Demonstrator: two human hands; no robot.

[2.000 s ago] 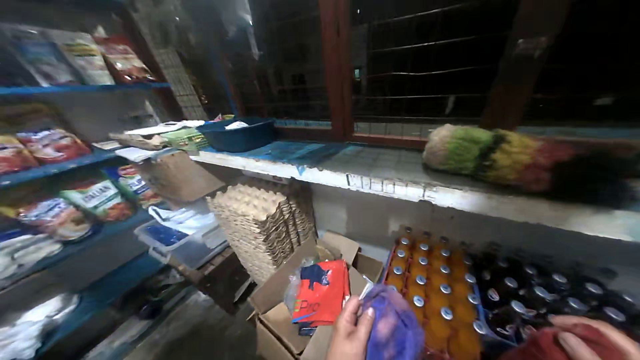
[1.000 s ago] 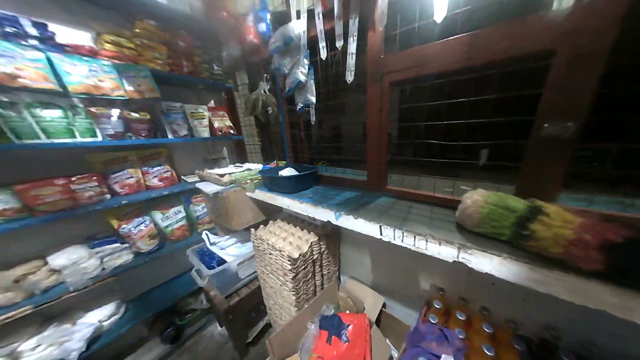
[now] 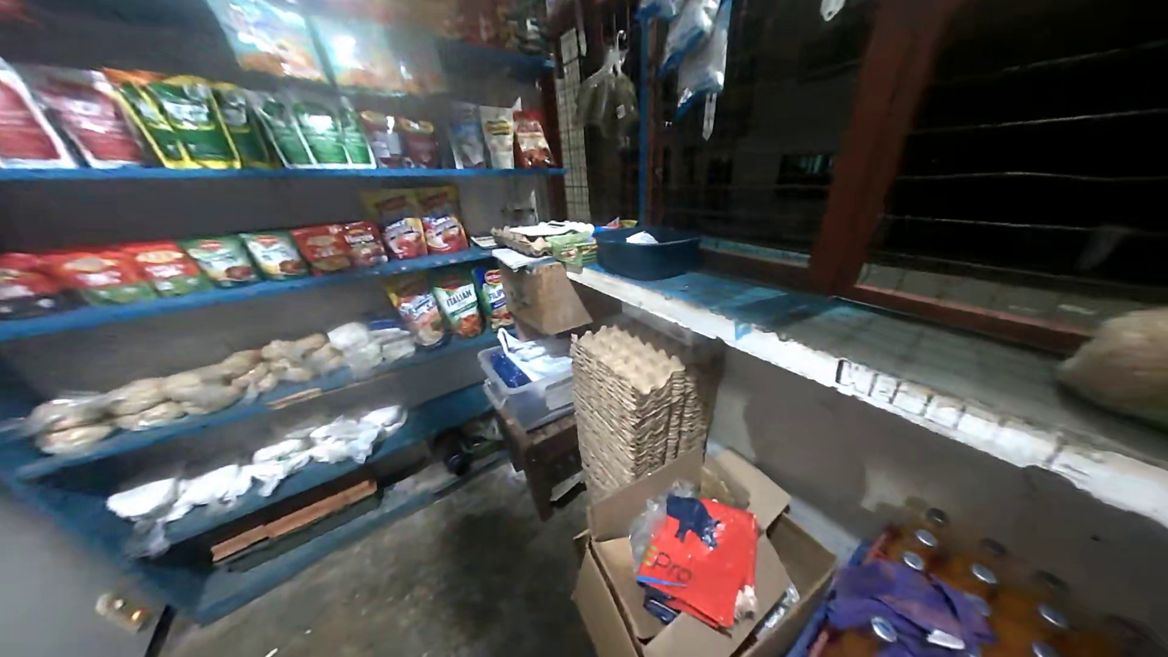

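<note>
Neither of my hands shows in the head view now. A purple cloth [image 3: 899, 602] lies over capped bottles of orange drink [image 3: 1022, 602] in a crate at the lower right. To the left of the crate stands an open cardboard box [image 3: 611, 584], with a red printed bag [image 3: 707, 561] and clear plastic on top of its contents. Behind the box rises a tall stack of egg trays [image 3: 634, 401].
Blue shelves [image 3: 274, 173] with pouches and bagged goods line the left side. A ledge [image 3: 785, 351] runs along the barred window, bearing a dark blue basin [image 3: 648, 254]. A plastic bin [image 3: 538, 392] sits beneath its left end.
Both hands, seen two seconds ago near the bottles, are out of view. The purple cloth, then at my left hand, now lies on the bottles. The view has swung left.
</note>
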